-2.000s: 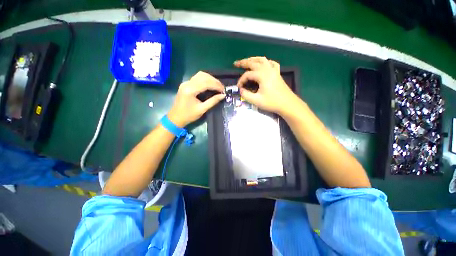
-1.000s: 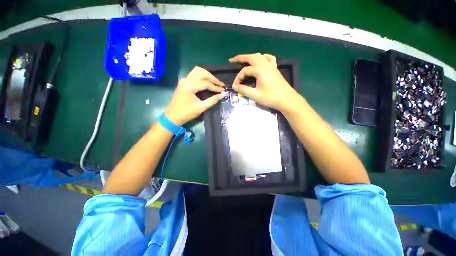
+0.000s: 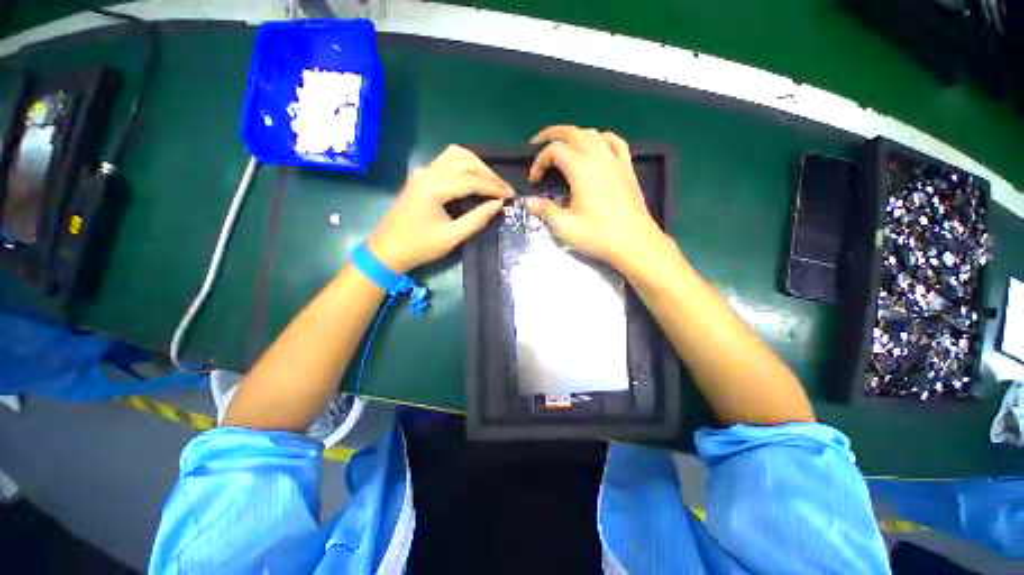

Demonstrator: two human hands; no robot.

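An opened tablet or phone unit (image 3: 570, 326) with a large silvery-white rectangle lies in a black carrier tray (image 3: 490, 371) in front of me. My left hand (image 3: 440, 216), with a blue wrist strap (image 3: 380, 270), is at the unit's top left end, thumb and index fingertips nearly together. My right hand (image 3: 595, 200) is at the top end, its thumb on the small parts there and its index finger raised apart. Small silvery parts show between the hands. Whether either hand pinches a part is too small to tell.
A blue bin (image 3: 261, 107) with small white pieces stands at the upper left. A black box (image 3: 865, 270) heaped with glittering parts and a black phone-like slab (image 3: 813, 230) lie at the right. Another black tray (image 3: 96, 146) with a unit is far left. A conveyor edge rail (image 3: 629, 62) runs behind.
My right thumb has shifted slightly at the unit's top end, and its index finger has opened away from it. My left hand stays at the top left. The whole view has shifted a little.
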